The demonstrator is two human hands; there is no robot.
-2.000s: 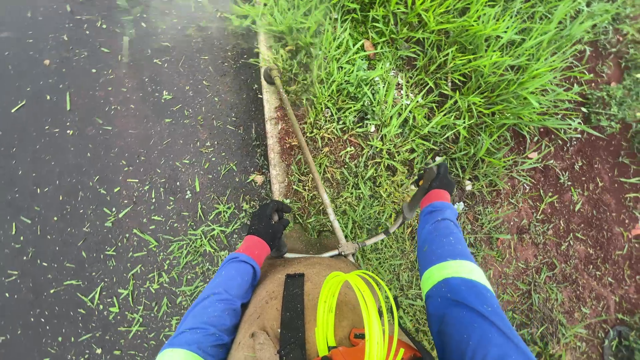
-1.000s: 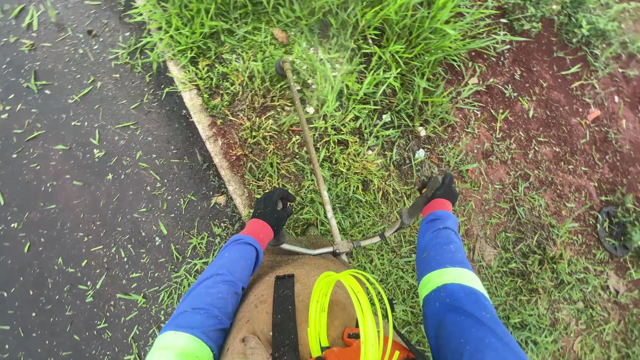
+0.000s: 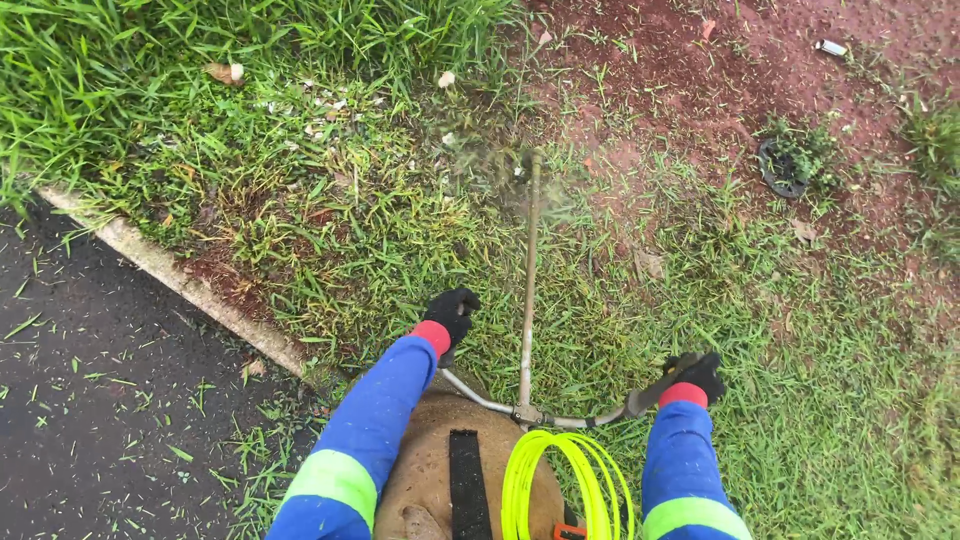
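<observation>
Black gloves with red cuffs cover both hands. My left hand (image 3: 452, 316) is closed on the left grip of a brush cutter's handlebar (image 3: 480, 396), and my right hand (image 3: 694, 377) holds the right grip. From the handlebar clamp the brush cutter's shaft (image 3: 529, 285) runs forward to its head (image 3: 534, 159), low over the border of grass and red soil. Blur and flying bits surround the head, so its cutting part cannot be made out. A coil of bright yellow trimmer line (image 3: 517, 480) hangs at my front beside a black strap (image 3: 469, 487) on a brown apron.
A concrete curb (image 3: 180, 281) separates dark asphalt (image 3: 112, 420) strewn with clippings from the grass. Tall grass (image 3: 75, 82) grows at the upper left. A black round plastic object (image 3: 780, 169) lies by a weed at the right, and a small whitish cylinder (image 3: 831, 48) on red soil (image 3: 675, 45).
The brush cutter's head has swung right, from the curb at first, over the grass, to the red soil's edge. Both hands stay on the grips. The view has turned and shifted right.
</observation>
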